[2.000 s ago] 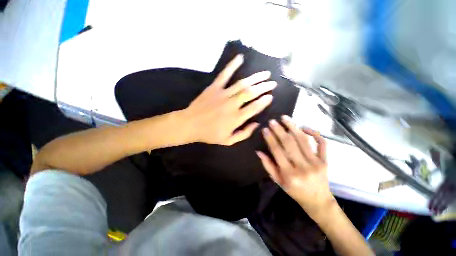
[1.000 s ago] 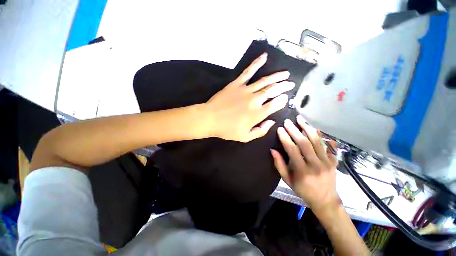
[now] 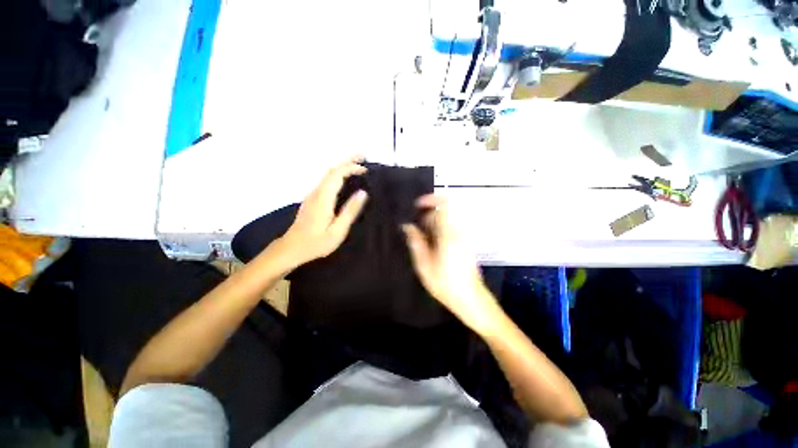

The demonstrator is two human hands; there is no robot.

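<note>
A black fabric panel (image 3: 367,271) lies over the table's front edge and down onto the wearer's lap. Its squared upper end rests on the white table, in front of the presser foot and needle (image 3: 451,109) and apart from them. My left hand (image 3: 325,214) is at the panel's upper left edge, thumb and fingers on the cloth. My right hand (image 3: 442,254) is at its upper right side, slightly blurred, fingertips at the cloth; whether it pinches the cloth is unclear.
The sewing machine (image 3: 560,31) stands at the back right. Thread snips (image 3: 667,190), a brown bar (image 3: 632,220), a small dark flat piece (image 3: 655,155) and red-handled scissors (image 3: 737,217) lie on the right. Blue tape (image 3: 192,79) runs along the left. Blue crates (image 3: 689,337) stand below the table.
The view has shifted and the machine head no longer covers the cloth. The cloth is away from the needle, nearer the wearer. Both hands have moved back with it, and are farther apart.
</note>
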